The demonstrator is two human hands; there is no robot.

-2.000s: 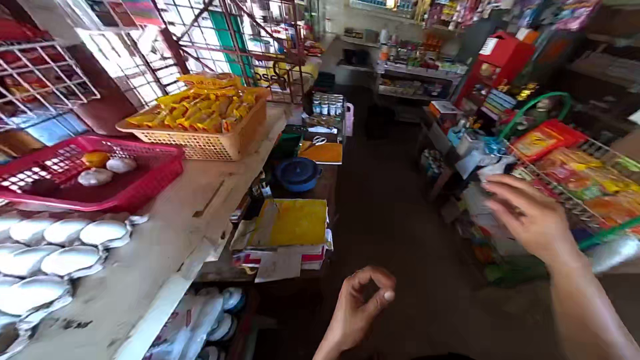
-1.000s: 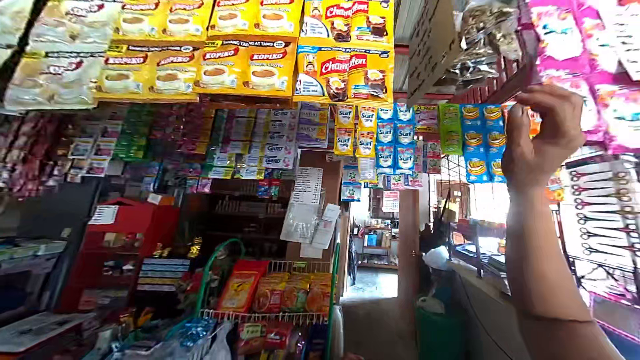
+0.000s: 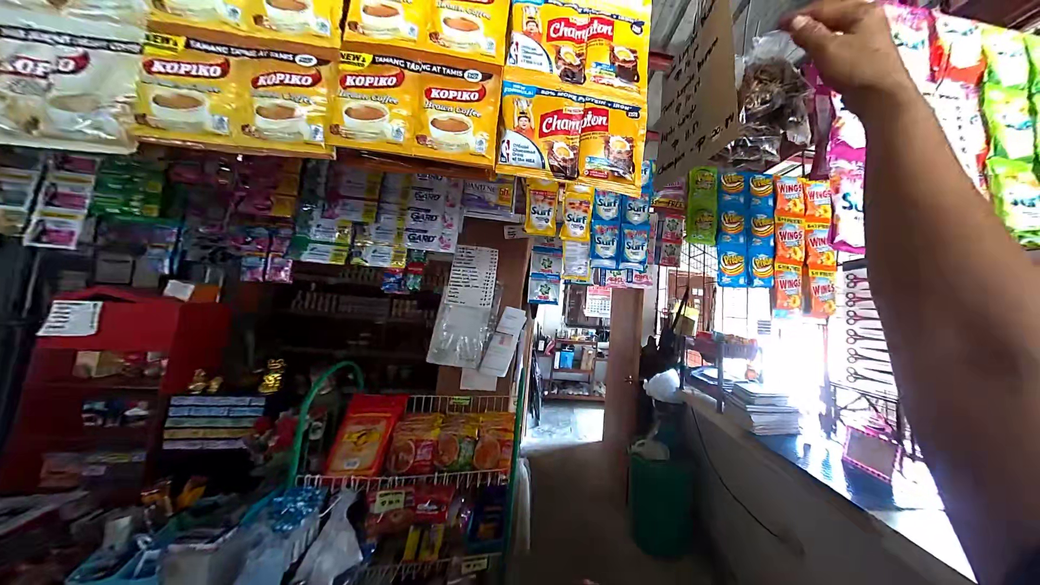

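My right hand (image 3: 849,49) is raised at the upper right, with thumb and forefinger pinched at the top of a clear plastic bag (image 3: 768,106) of dark, dry-looking pieces. Just left of the bag hangs a cardboard sign (image 3: 699,97) with handwriting. Pink and green sachets (image 3: 1011,130) hang behind and right of my wrist. Rows of yellow Kopiko coffee sachets (image 3: 284,89) and Champion sachets (image 3: 573,122) hang along the top left. Smaller Surf sachets (image 3: 621,231) and Wings sachets (image 3: 792,244) hang farther back. My left hand is out of view.
A wire rack (image 3: 406,479) of packets stands lower left, beside a red cabinet (image 3: 122,349). A narrow aisle leads to a doorway, with a green bin (image 3: 662,496) at its right. The counter (image 3: 812,471) runs along the right, holding a stack of paper (image 3: 760,406).
The view has swung up from the counter and aisle to the hanging sachets. My right hand, raised apart from the bag a second ago, is now at its top. My left hand has left view.
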